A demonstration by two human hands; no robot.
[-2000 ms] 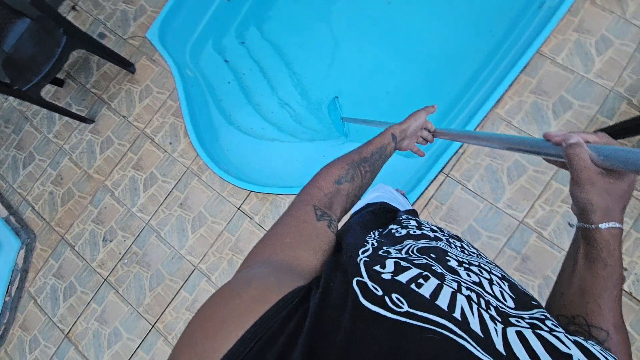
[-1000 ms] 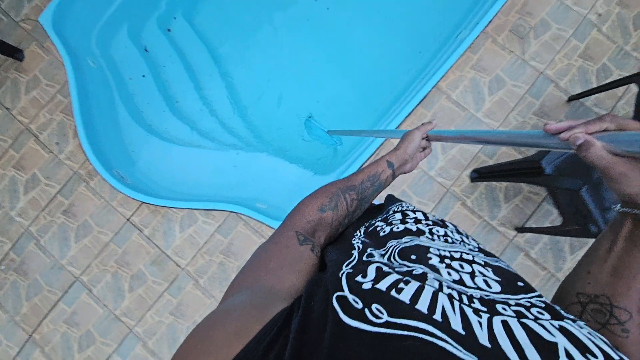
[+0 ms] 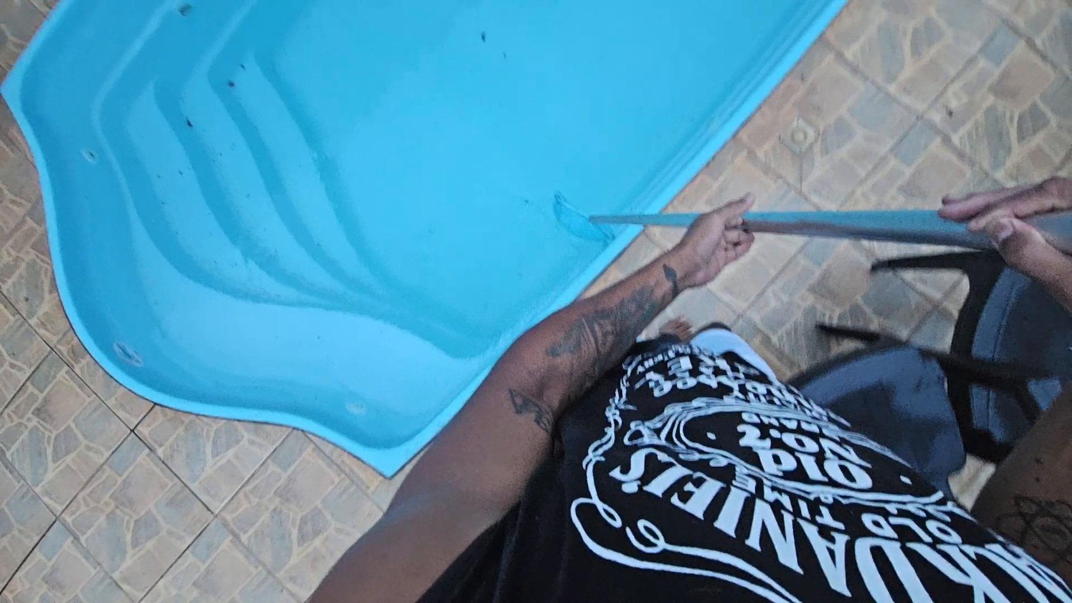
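A long metal pole [image 3: 863, 224] runs from the right edge over the rim of a blue pool [image 3: 92, 368]. My left hand [image 3: 717, 241] is around the thinner part of the pole, just outside the pool's edge. Farther back, at the right edge, my right hand [image 3: 1017, 219] holds the thicker part with its fingers along it; the hand is partly cut off by the frame. At the pole's far end a blue pool-net head [image 3: 580, 219] lies in the water near the side wall. Its mesh is hard to make out. Small dark specks show around the pool steps [image 3: 243, 193].
A black plastic chair [image 3: 888, 402] stands close by on the right, partly behind my torso and arm. Stone-patterned floor tiles [image 3: 92, 511] surround the pool. A small round fitting [image 3: 798, 134] is set in the tiles beyond my left hand.
The view has shifted along the pool, bringing the chair at right further into sight. The net head is now closer to the pool's side wall. Both hands remain on the pole.
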